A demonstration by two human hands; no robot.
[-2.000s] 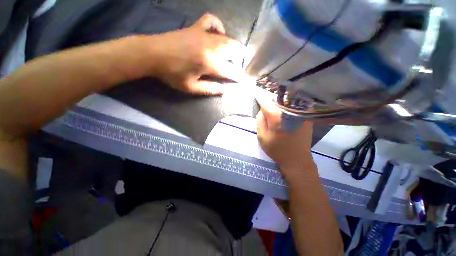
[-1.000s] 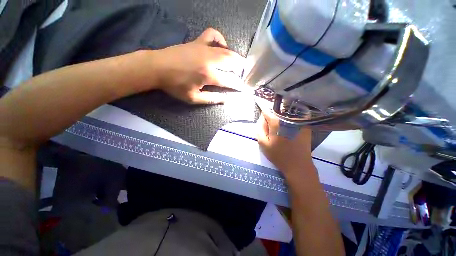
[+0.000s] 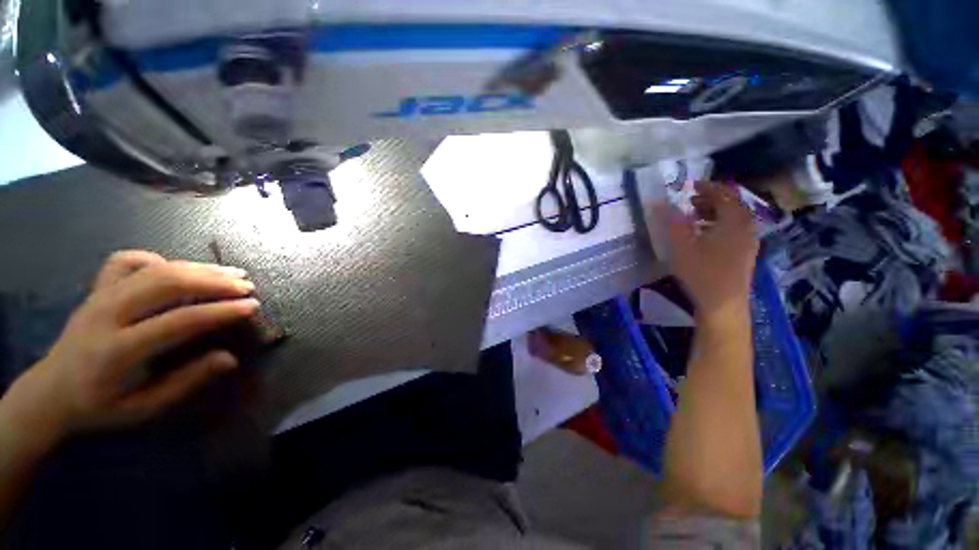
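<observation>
The dark grey-brown garment panel (image 3: pixel 376 285) lies spread under the white sewing machine head (image 3: pixel 354 91). The presser foot (image 3: pixel 308 201) shows in bright light above it. My left hand (image 3: pixel 161 333) rests on the panel at the left, fingers apart and fingertips beside a short dark line or strip (image 3: pixel 271 326). Part of that strip is hidden under the fingers. My right hand (image 3: pixel 709 242) is off the panel, reaching over the right end of the table by the grey bar (image 3: pixel 642 210). Its fingers are blurred, and I cannot tell if they hold anything.
Black scissors (image 3: pixel 567 193) lie on the white table between panel and grey bar. The printed ruler (image 3: pixel 564 281) runs along the front edge. A blue mesh crate (image 3: pixel 782 365) is below right, with heaped cloth (image 3: pixel 891 279) beyond. An amber-brown bottle or spool (image 3: pixel 564 349) is below the table.
The view has swung right. My right hand has left the needle area and moved to the table's right end. My left hand has moved back from the needle; the panel now lies across the front edge.
</observation>
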